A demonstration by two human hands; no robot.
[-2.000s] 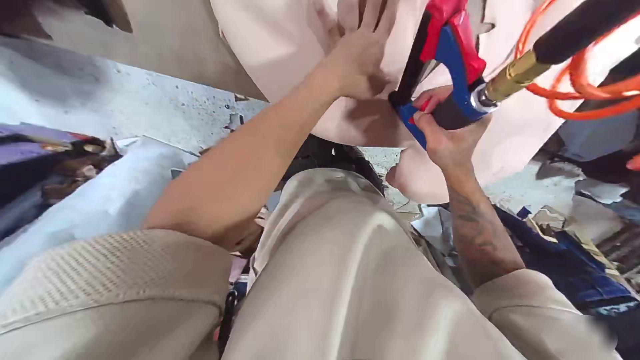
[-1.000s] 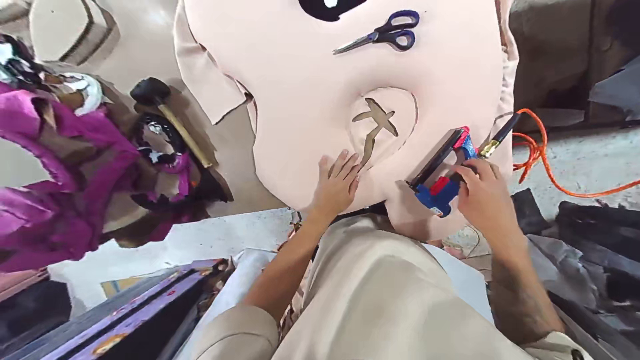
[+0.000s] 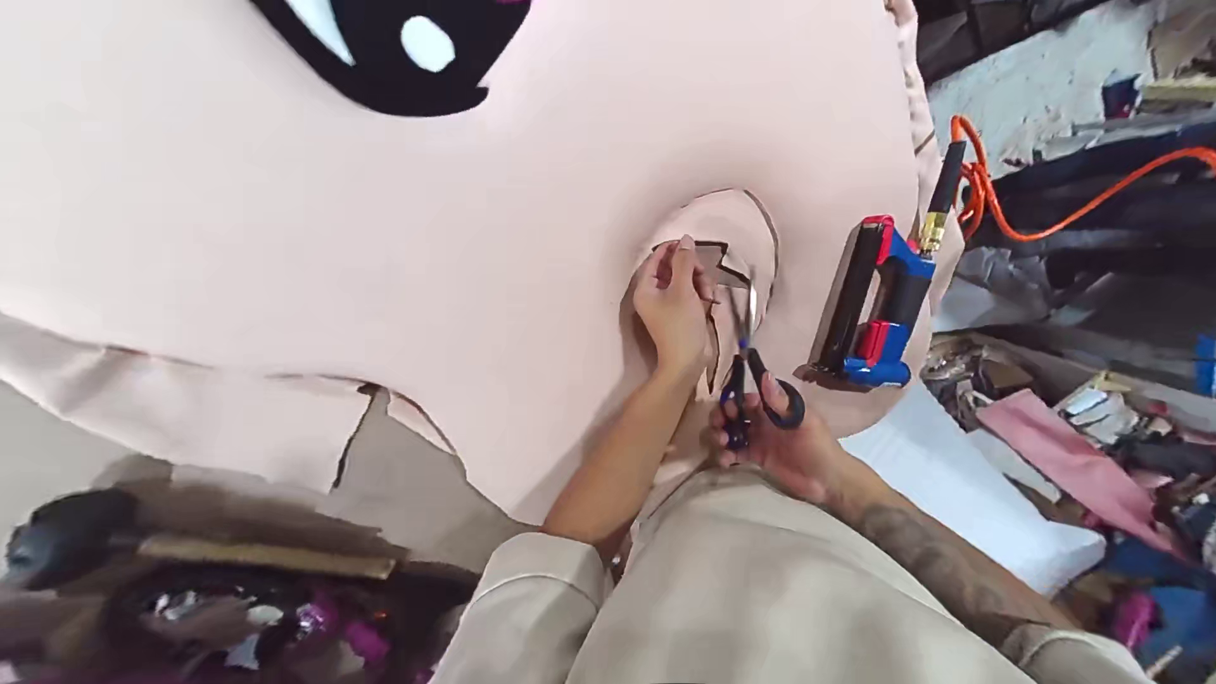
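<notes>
A large pale pink fabric-covered panel (image 3: 532,237) with a black and white eye shape spreads in front of me. Inside its oval recess is a cut opening. My left hand (image 3: 673,299) pinches the fabric at the left edge of that opening. Scissors with dark handles (image 3: 744,342) are in my right hand (image 3: 774,427), fingers through the loops, their blades parted and pointing at the opening. To the right of the recess a blue, red and black pneumatic stapler (image 3: 879,304) lies on the panel, joined to an orange air hose (image 3: 1035,233).
A rubber mallet (image 3: 71,537) with a wooden handle lies at the lower left, near purple and dark scraps (image 3: 313,617). Pink, white and dark fabric scraps (image 3: 1083,465) are piled at the right, beside a white sheet or cushion (image 3: 978,494).
My right hand has let go of the stapler and now holds the scissors, which lay higher on the panel one second ago. My left hand has moved to the opening. The view has shifted.
</notes>
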